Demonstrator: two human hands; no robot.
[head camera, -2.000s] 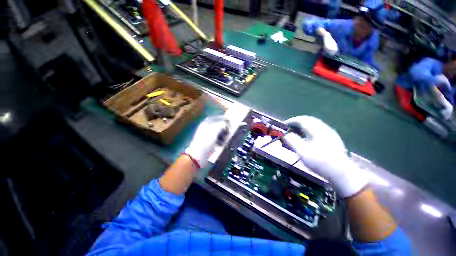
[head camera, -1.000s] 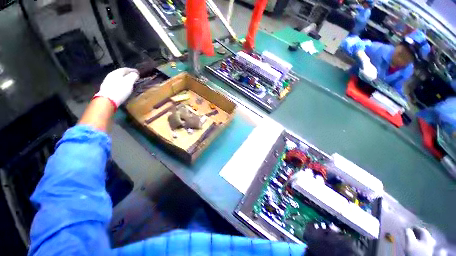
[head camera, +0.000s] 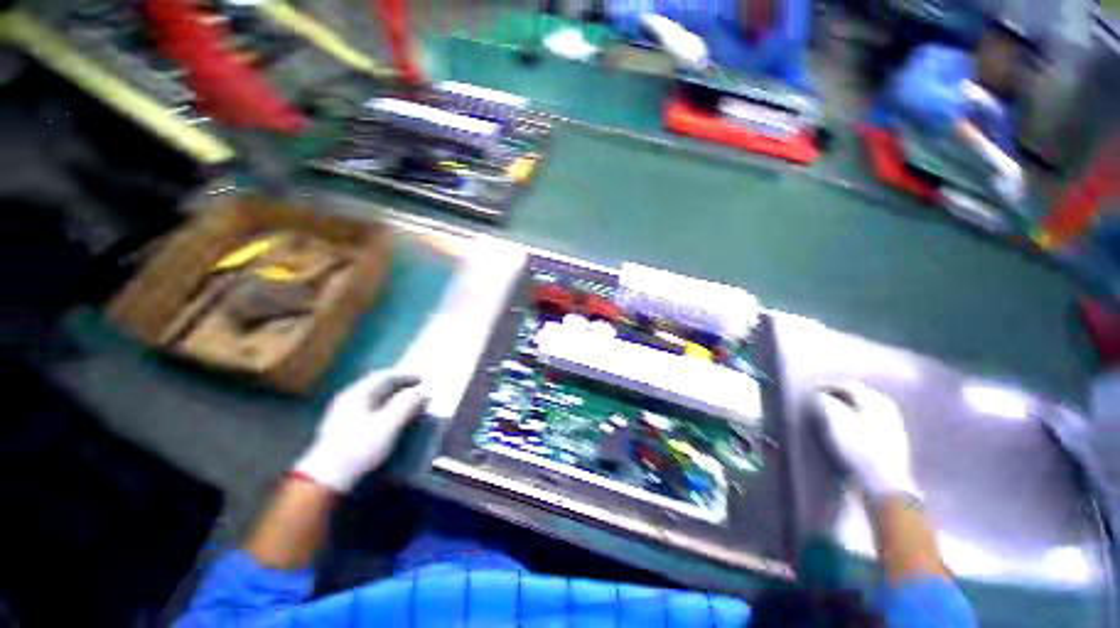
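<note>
A green circuit board (head camera: 577, 411) lies parts side up in its black soldering carrier (head camera: 786, 491) on the bench in front of me. Two white heatsinks (head camera: 651, 368) stand on it, with red-brown coils (head camera: 571, 302) at its far left corner. My left hand (head camera: 369, 429), in a white glove, is just left of the carrier's near left corner, fingers curled, nothing visible in it. My right hand (head camera: 860, 436), also gloved, is beside the carrier's right edge with a small gap, fingers bent, nothing visible in it. The picture is blurred.
A cardboard box (head camera: 332, 331) with hand tools stands at the left. A second board in a carrier (head camera: 430, 153) lies beyond it. The shiny metal sheet (head camera: 970, 460) extends right. Across the bench, people in blue handle boards over red pads (head camera: 737, 133).
My left hand has come back from beyond the cardboard box to the carrier's left side. My right hand has moved up beside its right edge. The view has shifted, and the carrier sits more squarely before me.
</note>
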